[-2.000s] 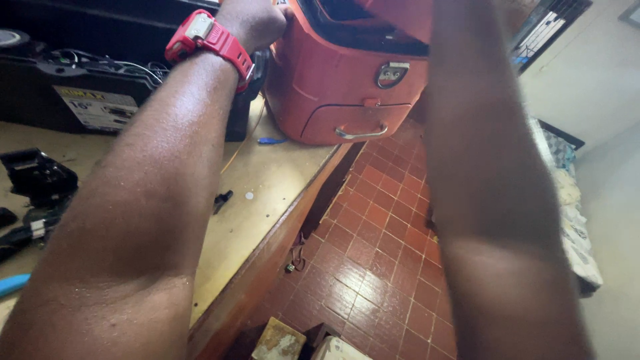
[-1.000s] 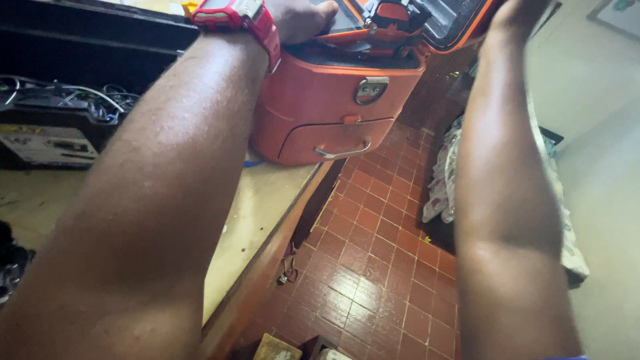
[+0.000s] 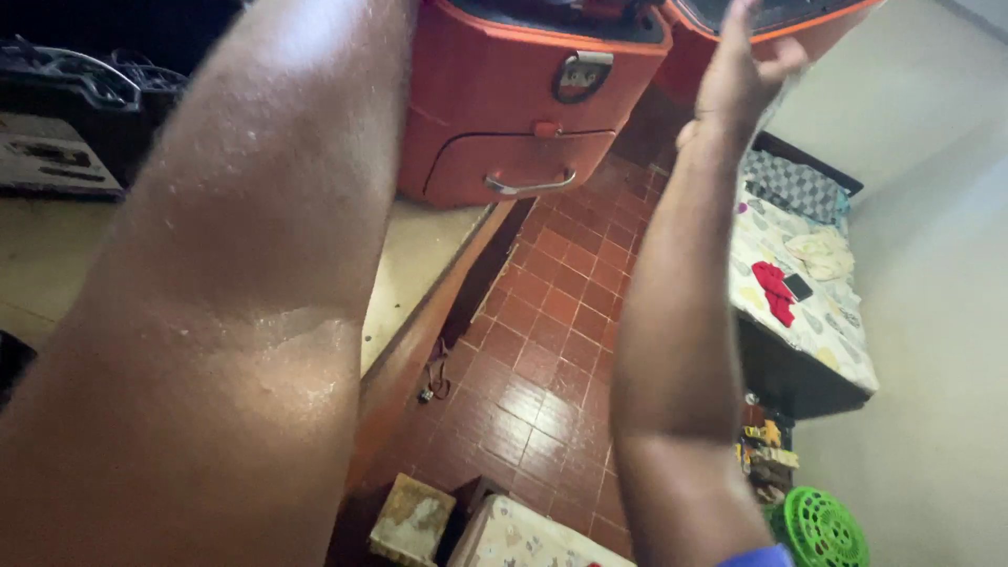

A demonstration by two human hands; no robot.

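Observation:
An orange hard case [image 3: 504, 102] with a metal latch and a silver handle stands on the corner of a pale table. Its lid [image 3: 827, 31] is swung out to the right, and the dark inside shows at the top edge of the view. My right hand [image 3: 736, 87] is at the near edge of the lid, fingers apart, partly over its dark lining; whether it touches the lid is not clear. My left forearm reaches up past the left side of the case, and the left hand lies beyond the top of the view.
A black box with cables [image 3: 102, 79] stands on the table [image 3: 417, 252] at left. Red floor tiles [image 3: 551, 291] run below the table edge. At right are a bed [image 3: 827, 339] with cloths and a green plastic basket [image 3: 823, 528]. A patterned cushioned item [image 3: 535, 535] is at the bottom.
The case's lid has opened from closed or nearly closed and now lies out to the right. My left hand, seen at the case one second ago, has left the view.

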